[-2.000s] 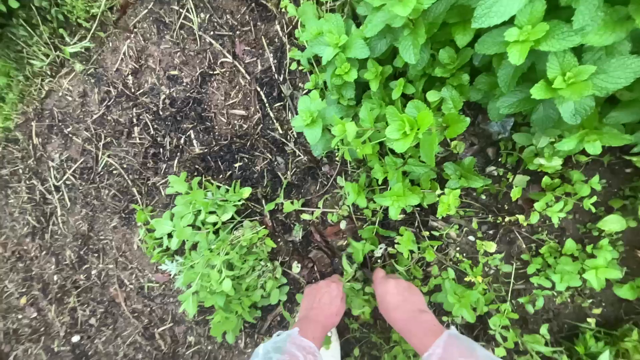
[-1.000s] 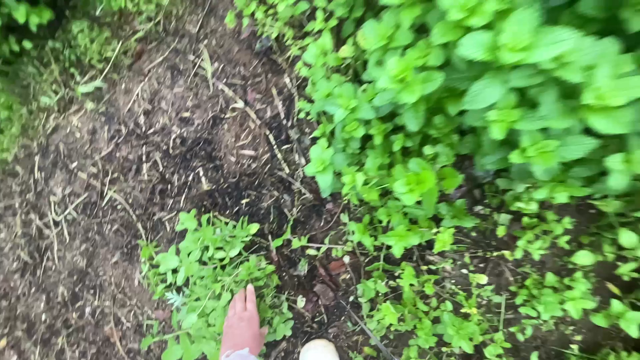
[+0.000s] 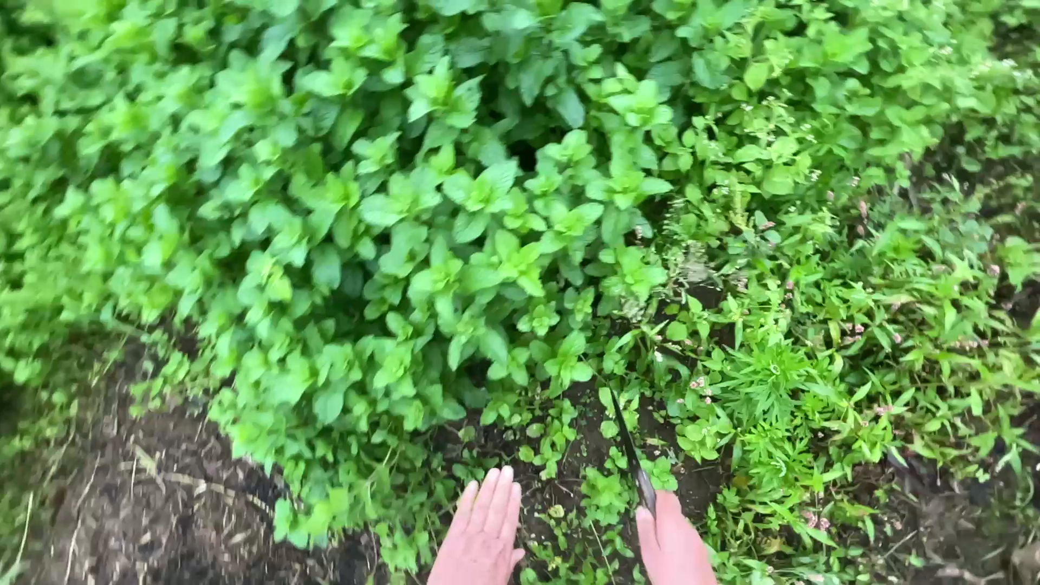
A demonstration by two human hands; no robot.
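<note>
My right hand (image 3: 673, 540), at the bottom edge right of centre, grips a dark, narrow-bladed tool (image 3: 630, 447), perhaps a sickle or knife. Its blade points up and slightly left over soil and small weeds. To its left, my left hand (image 3: 481, 528) is held flat with the back up, its fingers together and extended, holding nothing visible. Low green seedlings (image 3: 605, 496) grow between and beyond the hands. A dense mint-like leafy patch (image 3: 455, 211) rises just ahead of both hands.
Weeds with small pink flowers (image 3: 853, 357) spread over the right side. Bare brown soil with dry stems (image 3: 162, 504) lies at the lower left. Darker soil (image 3: 951, 520) shows at the lower right, and more low greenery (image 3: 41, 431) borders the left edge.
The view has swung right, onto the leafy patch and flowering weeds. My left hand was over a pile of green plants one second ago and is now away from it. The dark tool has come into sight.
</note>
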